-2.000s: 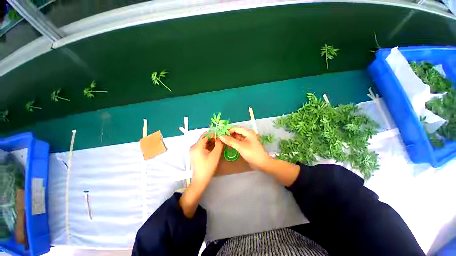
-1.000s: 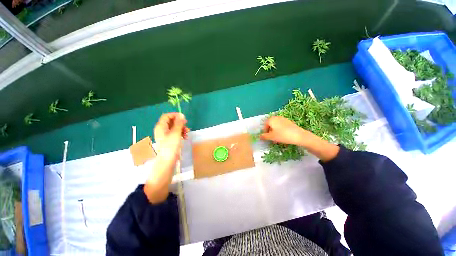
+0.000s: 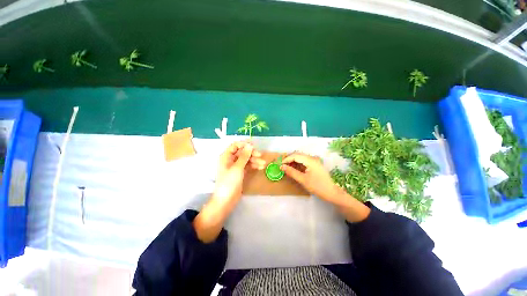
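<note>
My left hand (image 3: 236, 165) holds a green leaf sprig (image 3: 251, 124) upright by its stem, leaves pointing away from me over the teal strip. My right hand (image 3: 306, 172) is at the right rim of the bright green round dish (image 3: 275, 171), fingertips pinched on a tiny green piece, mostly hidden by the fingers. The dish sits on the brown cardboard pad (image 3: 263, 186), partly covered by both hands. The foliage pile (image 3: 390, 165) lies to the right of my right hand.
The dark green belt (image 3: 231, 52) carries several spaced sprigs (image 3: 134, 61). Blue bins stand at the far left (image 3: 32, 136) and right (image 3: 462, 156); the right one holds greenery and white liner. A small cardboard square (image 3: 179, 144) lies left of the pad on the white cover (image 3: 130, 191).
My right hand has moved left from the foliage pile edge to the dish. My left hand has come in beside the dish, still holding the sprig. The camera view has turned.
</note>
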